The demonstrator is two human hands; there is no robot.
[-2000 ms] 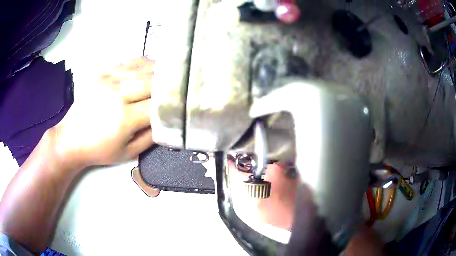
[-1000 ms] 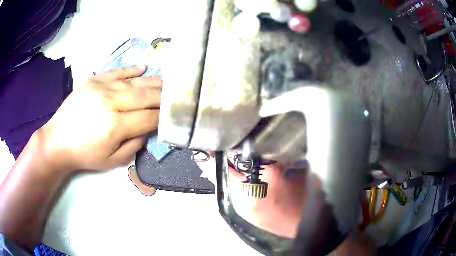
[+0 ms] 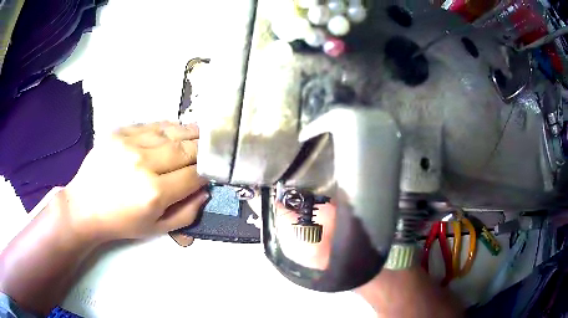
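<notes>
A small cut piece (image 3: 224, 201) shows its pale grey-blue face on the dark machine bed plate (image 3: 218, 227), below the sewing machine head (image 3: 274, 124). My left hand (image 3: 146, 177) lies flat, palm down, at the left of the head, its fingertips by the piece and partly hidden under the head. My right hand (image 3: 324, 239) is behind the curved metal guard (image 3: 272, 248) and the pale cover; its fingers are mostly hidden. The needle area is hidden by the head.
A stack of dark purple cut pieces (image 3: 47, 140) lies left of the machine, with large dark panels (image 3: 47, 40) behind it. Red and orange handled snips (image 3: 458, 245) lie at the right. Pearl-like beads (image 3: 336, 25) sit on the head.
My left hand has moved nearer, lower in the view. The pale piece has shifted from under that hand to beside the head's lower edge. The camera view has shifted slightly.
</notes>
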